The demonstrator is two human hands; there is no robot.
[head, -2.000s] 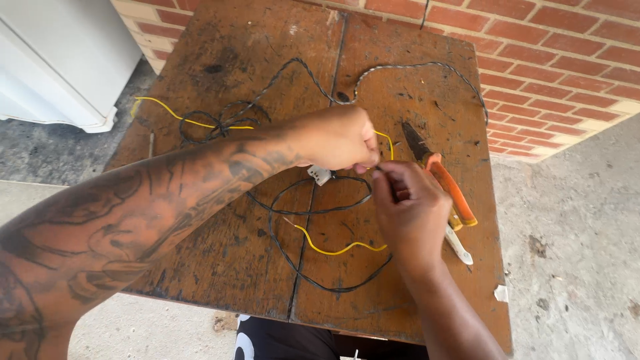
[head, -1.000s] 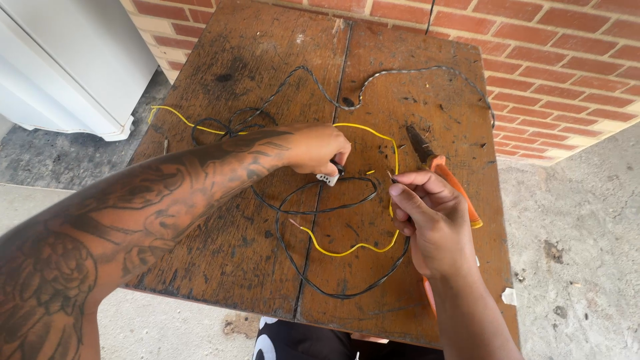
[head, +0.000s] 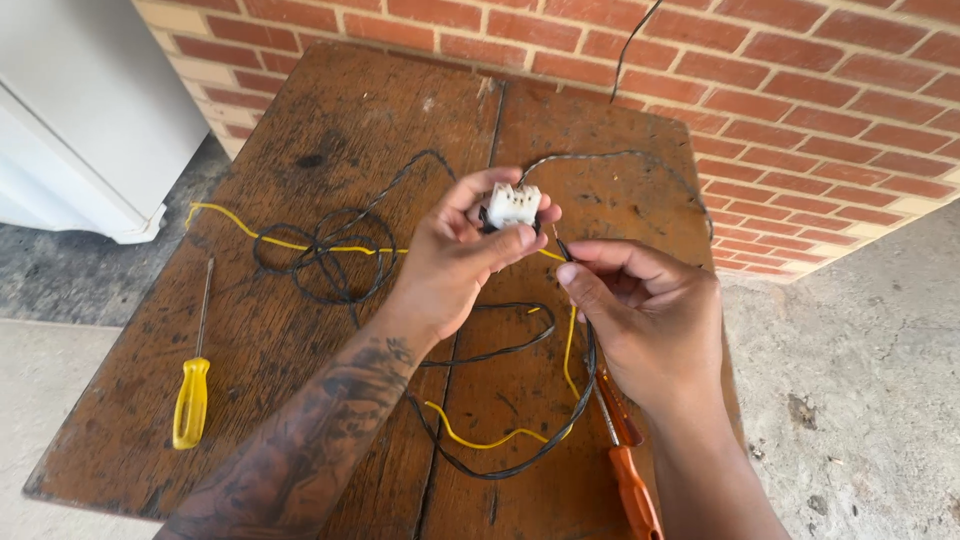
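Observation:
My left hand [head: 480,232] holds up a small white plastic electrical part [head: 514,205] with dark holes in its face and black at its sides. Just to its right, my right hand [head: 637,300] pinches a black wire [head: 564,251] near its end, where bare copper strands show. The strands are close to the white part; whether they touch it I cannot tell. From my right hand the black twisted cable [head: 517,471] loops down over the wooden table [head: 360,97]. A yellow wire [head: 487,445] runs beneath both hands and curves below them.
A yellow-handled screwdriver [head: 192,401] lies at the left. An orange-handled screwdriver [head: 634,491] lies beside my right forearm, next to another orange handle [head: 616,409], partly hidden. Tangled black cable [head: 330,255] lies left of centre. A brick wall [head: 795,112] borders the table's far side.
My left hand has lifted the white part off the table and turned its holed face into view. My right hand still pinches a wire end, now beside the part.

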